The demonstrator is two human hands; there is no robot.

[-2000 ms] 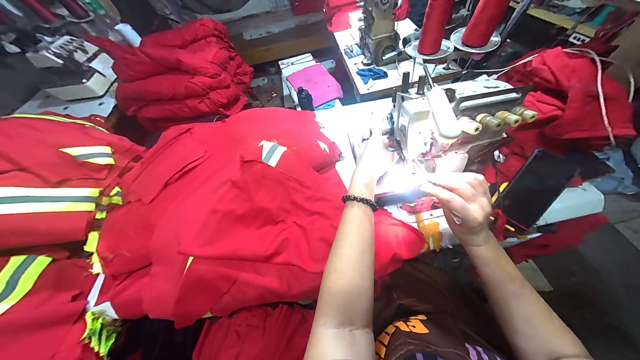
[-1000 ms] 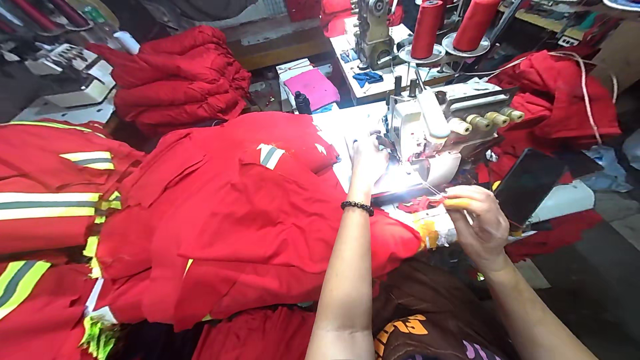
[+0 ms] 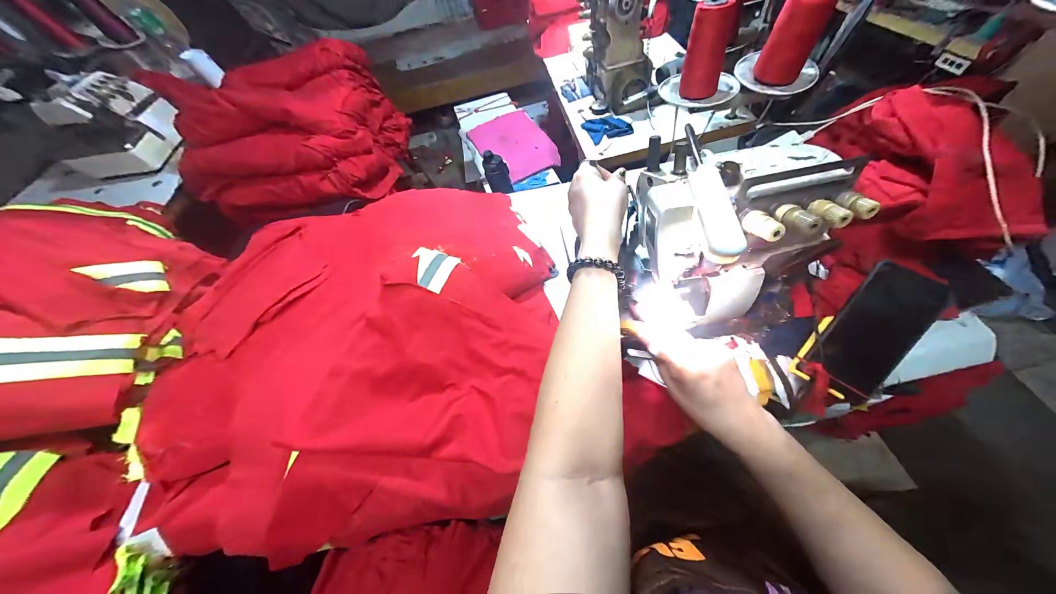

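A white overlock sewing machine (image 3: 672, 219) stands under a bright lamp glare. My left hand (image 3: 597, 202), with a beaded bracelet at the wrist, is at the machine's left rear side; its fingers are bent, and whether they grip anything is unclear. By the needle area, my right hand (image 3: 689, 363) is partly washed out by the glare, its fingertips near something small and yellow. What it holds cannot be told. Red fabric with reflective patches (image 3: 396, 355) spreads over the left of the work surface, up to my left forearm.
Bundled red garments (image 3: 289, 124) lie at the back left. Red thread cones (image 3: 708, 49) stand behind the machine. A black phone (image 3: 887, 326) leans at the right. A dark bottle (image 3: 497, 172) and a pink cloth (image 3: 513, 144) are beyond the fabric.
My left hand has moved away from me, along the machine's left side. My right hand has moved left from beside the thread and small red piece, into the glare by the needle area.
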